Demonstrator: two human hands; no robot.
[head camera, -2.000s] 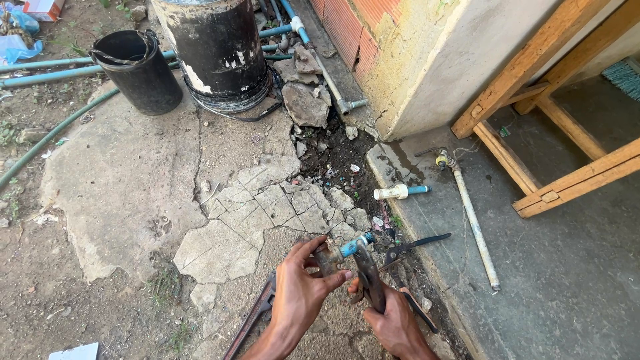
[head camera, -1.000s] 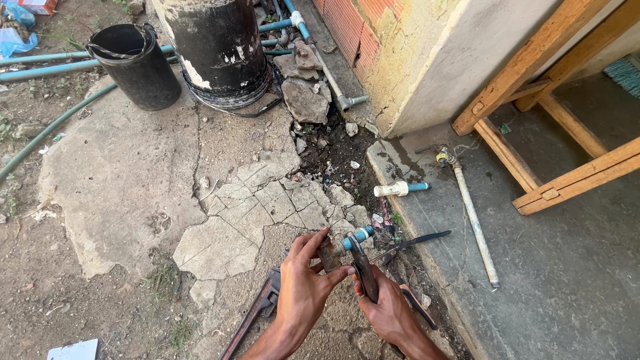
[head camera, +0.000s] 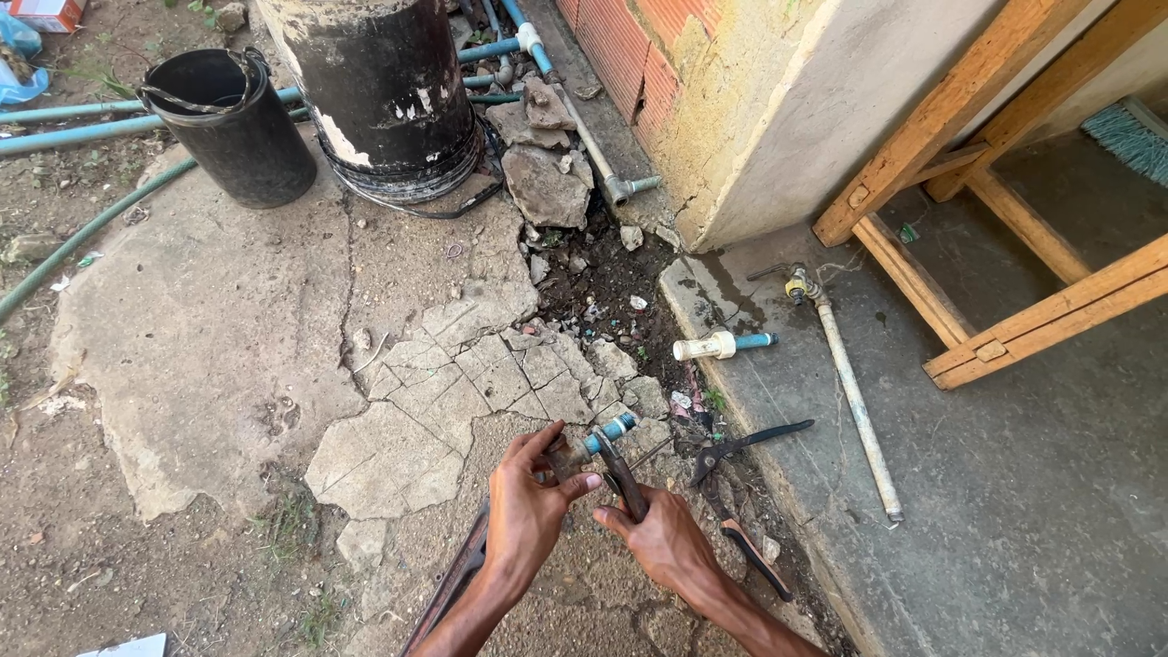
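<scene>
My left hand (head camera: 529, 497) grips a dull metal pipe fitting (head camera: 568, 456), from whose right end a short blue threaded pipe piece (head camera: 610, 432) sticks out. My right hand (head camera: 662, 538) is closed on a dark hand tool (head camera: 622, 476), perhaps a wrench or pliers; its upper end lies against the blue piece. A long pipe wrench (head camera: 456, 575) lies partly hidden behind my left forearm. Right of my right hand, pliers (head camera: 716, 461) with dark jaws rest at the step's edge, and a handle with orange and black grip (head camera: 756, 558) lies below them.
On the concrete step (head camera: 785, 420) lie a white coupling with blue pipe (head camera: 721, 345) and a pale pipe with a valve (head camera: 856, 406). A wooden frame (head camera: 958, 173) stands right. Behind are a black bucket (head camera: 237, 137), a black drum (head camera: 392, 91), broken concrete (head camera: 546, 187) and blue pipes (head camera: 82, 137).
The tool in my right hand has shifted slightly along the blue piece and tilted. My left hand keeps hold of the fitting.
</scene>
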